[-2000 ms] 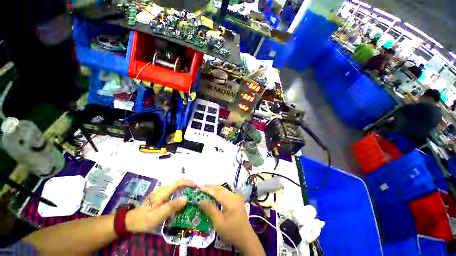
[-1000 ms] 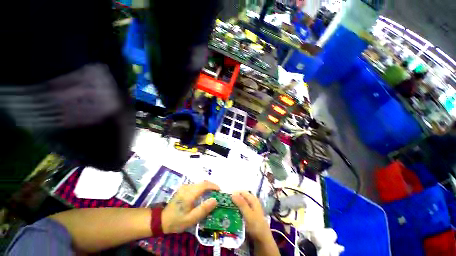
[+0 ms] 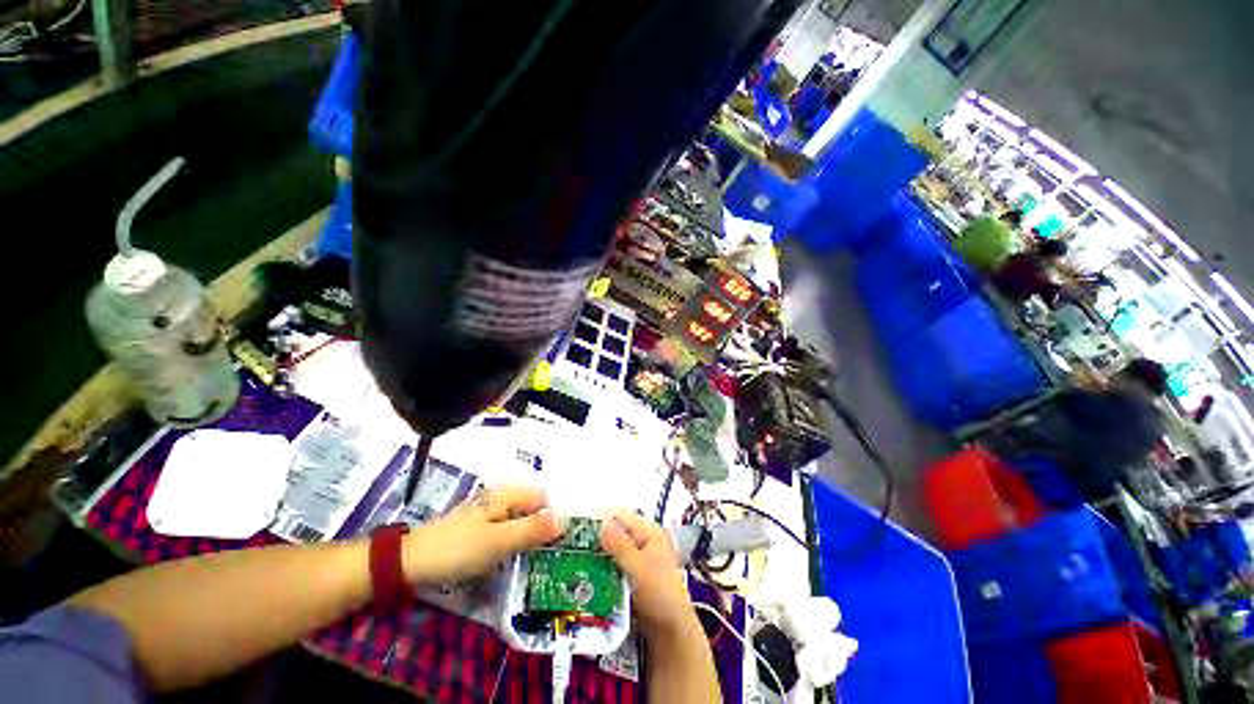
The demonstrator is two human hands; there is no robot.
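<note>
A green circuit board (image 3: 575, 583) sits in a white rounded housing (image 3: 527, 635) low in the centre. Short wires show at the board's lower edge, where a white cable (image 3: 561, 668) leaves the housing. My left hand (image 3: 479, 538) is at the board's upper left, fingertips on its top edge. My right hand (image 3: 649, 572) is at the upper right, thumb or finger on the board's edge. The board lies between both hands. Part of each hand's far fingers is hidden.
A large black tapered object (image 3: 475, 248) with a thin tip blocks the upper middle. A white cover (image 3: 220, 483) and a wash bottle (image 3: 162, 344) are at left. A white socket panel (image 3: 596, 343) and red-digit display (image 3: 717, 312) stand behind. A blue bin (image 3: 887, 591) is at right.
The black object now hangs over the centre instead of the upper left, and the wash bottle is uncovered. The board lies flatter in the housing, with my fingers nearer its top edge.
</note>
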